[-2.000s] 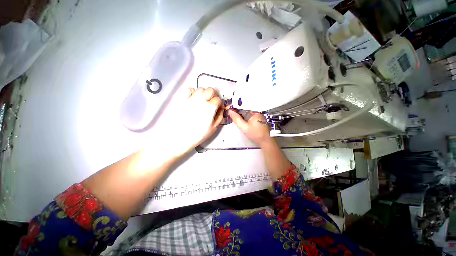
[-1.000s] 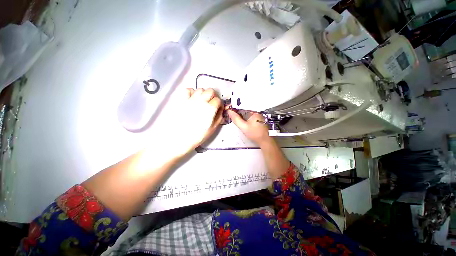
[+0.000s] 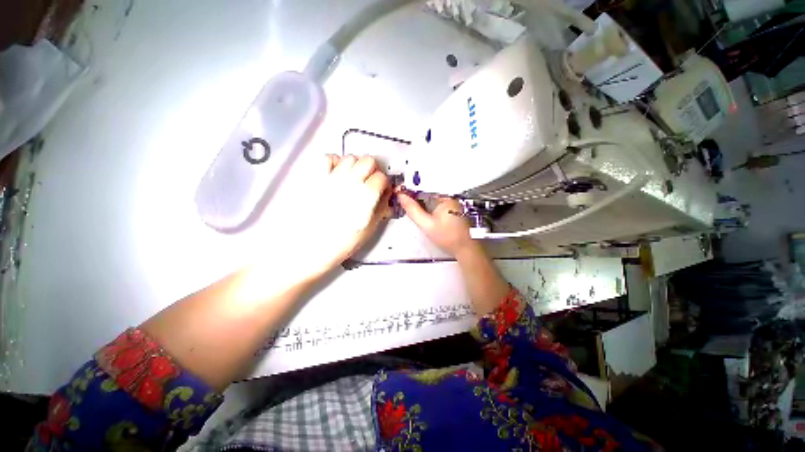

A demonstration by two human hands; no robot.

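Note:
My left hand (image 3: 349, 207) is strongly lit, its fingers curled at the needle area of the white JUKI machine head (image 3: 494, 115). My right hand (image 3: 444, 223) meets it there, thumb and finger closed together around a small dark part (image 3: 397, 196) at the needle area. The fingers cover most of this part, and I cannot tell what it is. A thin dark shaft runs from there along the right fingers. A bent black rod (image 3: 375, 133) lies just beyond my left fingers.
A white lamp with a power symbol (image 3: 262, 152) hangs over the table left of the hands, on a flexible neck. A ruled strip (image 3: 379, 325) runs along the front edge. White fabric (image 3: 40, 88) lies at far left. Checked cloth (image 3: 313, 419) covers the lap.
The view has shifted slightly, so the lamp and machine head sit a little further left. Both hands stay at the needle area with almost the same hold.

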